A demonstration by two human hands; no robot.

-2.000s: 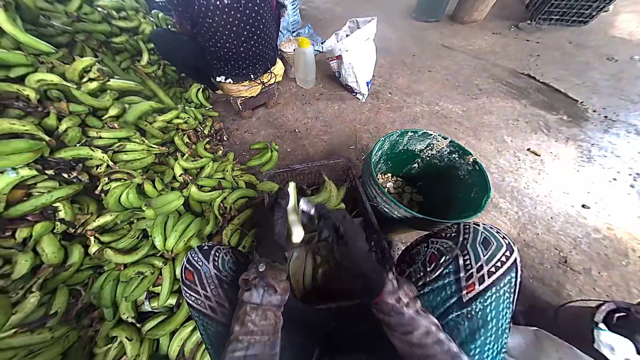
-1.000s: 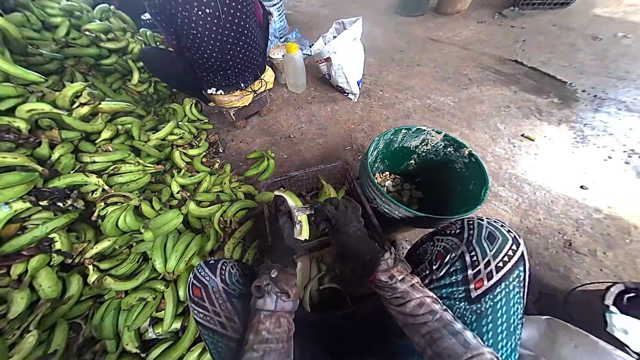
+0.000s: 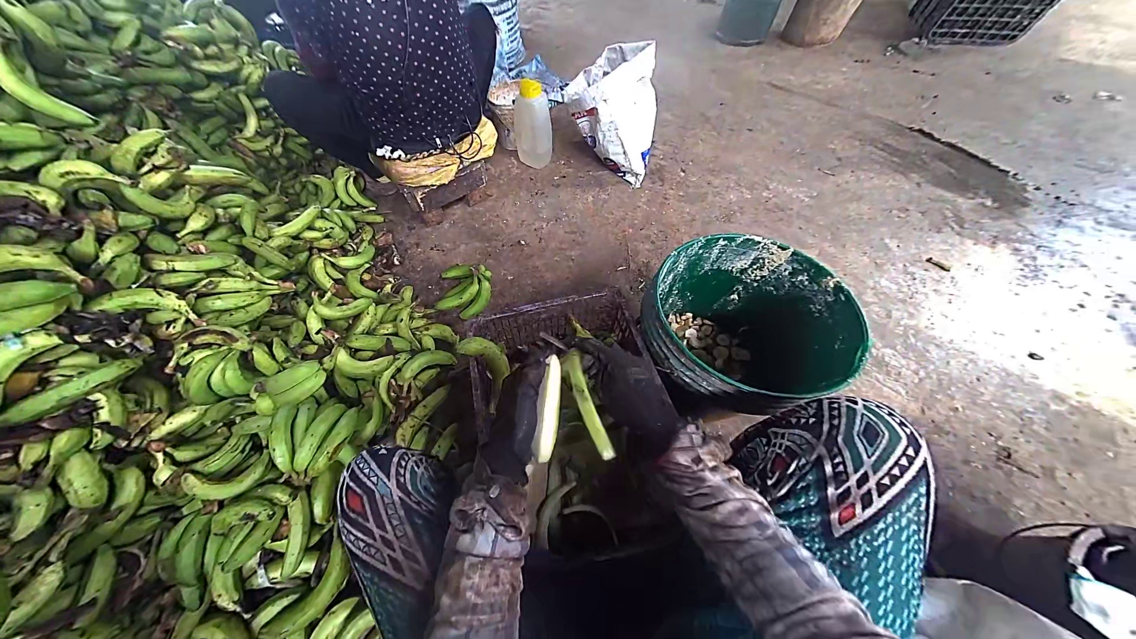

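Note:
In the head view my left hand (image 3: 515, 422), in a dark glove, is closed around a pale, peeled green plantain (image 3: 549, 410). Close to its right, my right hand (image 3: 628, 390), also dark-gloved, holds a long strip of green peel (image 3: 587, 404); a thin blade-like edge shows near the left hand's fingertips, but which hand has it I cannot tell. Both hands are over a dark plastic crate (image 3: 555, 318) between my knees, with peel strips (image 3: 555, 510) lying in it. Right of the crate stands a green bucket (image 3: 754, 382) with cut pieces (image 3: 706, 342) inside.
A large heap of green plantains (image 3: 293, 390) covers the left side. Ahead, a person (image 3: 399, 71) sits on a low wooden stool (image 3: 448, 188), beside a yellow-capped plastic bottle (image 3: 532, 129) and a white sack (image 3: 621, 111). A black crate (image 3: 981, 19) stands far right.
The plantain in my left hand was partly green a second ago and now shows a pale surface. It has tilted upright, and a long peel strip now hangs at my right hand.

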